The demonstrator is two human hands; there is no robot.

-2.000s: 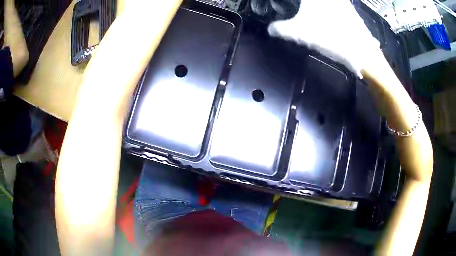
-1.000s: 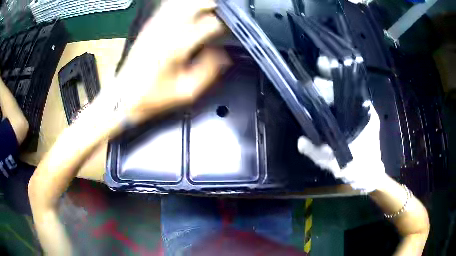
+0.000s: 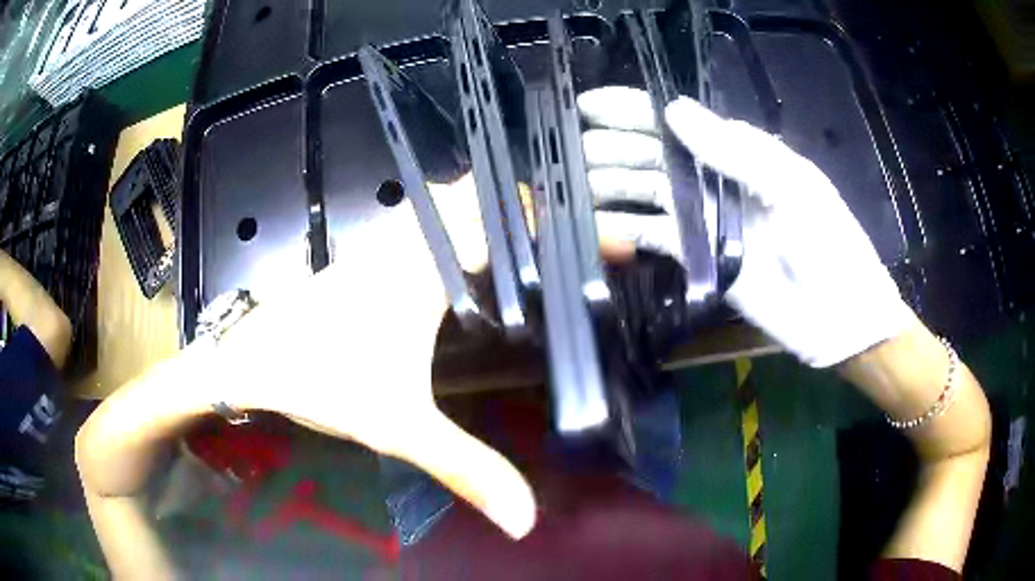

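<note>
Several thin black plastic frames (image 3: 556, 238) stand on edge, fanned out, between my two hands above the front edge of a black blister tray (image 3: 354, 131). My left hand (image 3: 397, 306) is bare and overexposed; its fingers pass among the frames on the left and its thumb stands apart below. My right hand (image 3: 726, 204), in a white glove, is closed round the frames on the right, with its fingers among them. The hidden fingertips and the lower ends of some frames cannot be made out.
Another group of black frames (image 3: 148, 216) lies on the tan bench board (image 3: 111, 329) at left. Black stacked trays (image 3: 48, 187) and white layered sheets (image 3: 108, 40) are beyond. Another person's arm (image 3: 34, 304) is at the left edge. Yellow-black tape (image 3: 751, 465) marks the green floor.
The blister tray was bare under my hands two seconds ago. Frames then appeared in my right hand; now they are nearer the middle, fanned wider, and my left hand has come down onto them.
</note>
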